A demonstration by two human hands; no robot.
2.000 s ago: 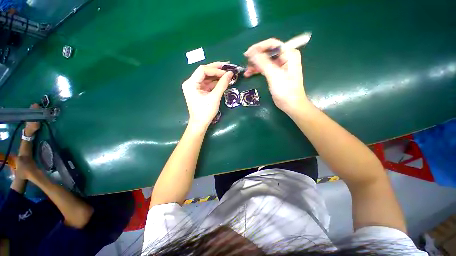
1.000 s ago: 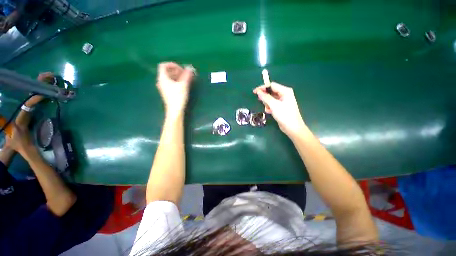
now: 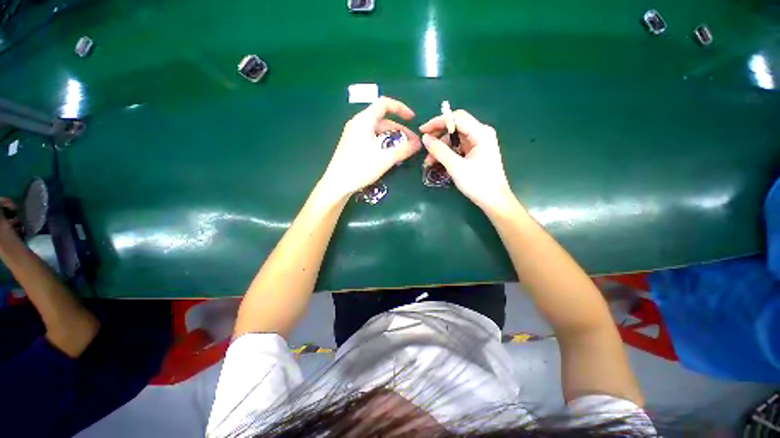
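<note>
My left hand [image 3: 369, 145] is curled around a small squarish unit [image 3: 392, 140] with a silver rim and dark centre, partly covered by the fingers. My right hand [image 3: 472, 158] holds a thin dark tool with a pale tip [image 3: 446, 115] pointing up. The fingertips of both hands are close together. A second unit [image 3: 437, 176] lies on the green belt just below my right fingers. A third unit [image 3: 373, 192] lies below my left hand, partly hidden by the wrist.
A white card [image 3: 363, 92] lies beyond my left hand on the green belt [image 3: 599, 154]. More units [image 3: 253, 68] lie farther out, left, centre and right. A neighbour's arm [image 3: 47, 295] and a dark bench device [image 3: 67, 227] are at left. Blue clothing [image 3: 723, 321] is at right.
My left hand has come back from the far left and now holds a unit beside my right hand. A unit now lies at the far left centre. The view has shifted.
</note>
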